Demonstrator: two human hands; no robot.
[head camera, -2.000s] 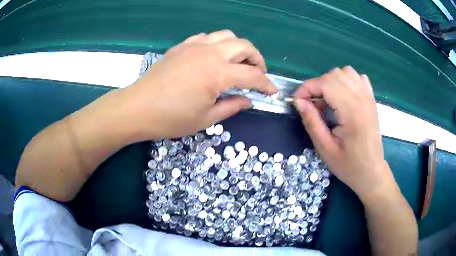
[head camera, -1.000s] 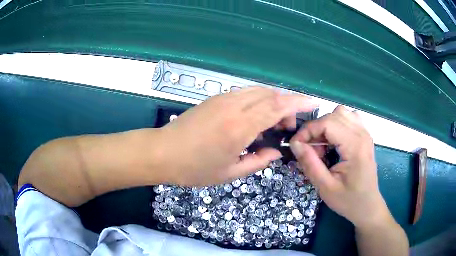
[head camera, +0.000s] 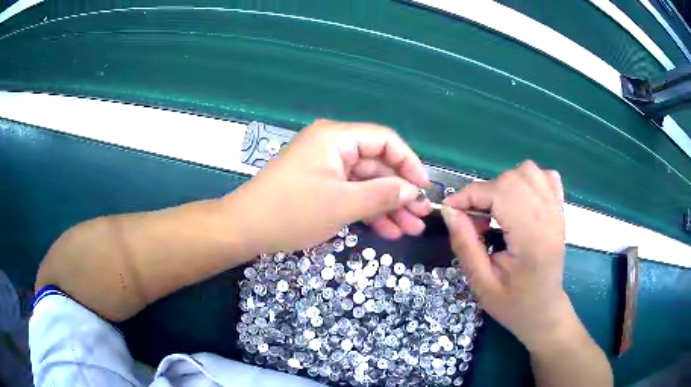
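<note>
My left hand (head camera: 341, 181) pinches a small clear disc (head camera: 421, 196) between thumb and index finger. My right hand (head camera: 515, 242) holds a thin pale stick (head camera: 437, 205) in its fingertips, its tip at or close to the disc; whether they touch cannot be told. The grey strip housing (head camera: 261, 143) lies on the white rail behind my hands. Its left end shows, its middle is hidden by my left hand. Below my hands, the black tray (head camera: 401, 246) holds hundreds of loose clear discs (head camera: 356, 317).
A reddish-brown block (head camera: 627, 301) lies on the green worktop (head camera: 580, 302) to the right of the tray. The white rail (head camera: 151, 127) and the green conveyor belt (head camera: 227, 64) run beyond. A dark bracket (head camera: 644, 89) stands at the far right.
The left hand has moved off the strip, opened over the tray, and now pinches a disc. The right hand has moved slightly down from the strip with the stick.
</note>
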